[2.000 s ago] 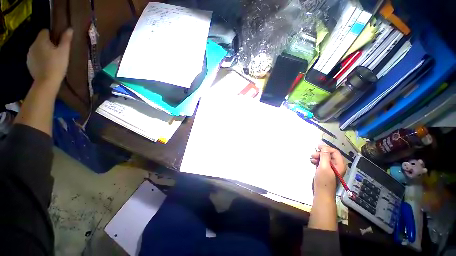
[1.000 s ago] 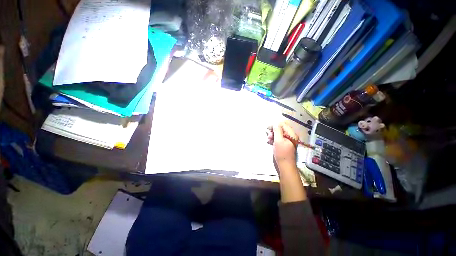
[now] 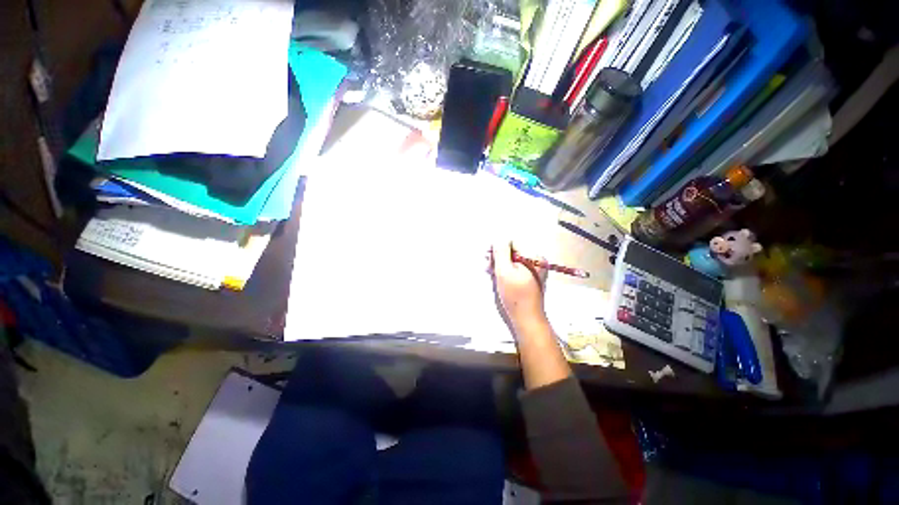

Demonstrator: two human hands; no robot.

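Note:
My right hand [image 3: 519,286] is over the right part of the large white paper [image 3: 394,256] and holds a thin dark-red pen [image 3: 554,266] that points right, toward the calculator. The paper glares, so no writing on it can be read. The light grey calculator [image 3: 665,304] lies right of the paper, apart from my hand. Loose blue and black pens [image 3: 537,187] lie between the paper and the calculator. My left hand is out of the picture; only a dark edge, perhaps a sleeve, shows at the far left.
A handwritten sheet [image 3: 202,84] lies on a teal folder [image 3: 266,202] over stacked papers [image 3: 168,247] at left. Behind the paper are a black rectangle [image 3: 471,118], a dark bottle [image 3: 591,123] and upright folders [image 3: 690,108]. A blue stapler [image 3: 739,347] is beyond the calculator.
The view has swung, so the desk sits further left. My right hand has moved left over the paper, away from the calculator. My left hand has gone out of view.

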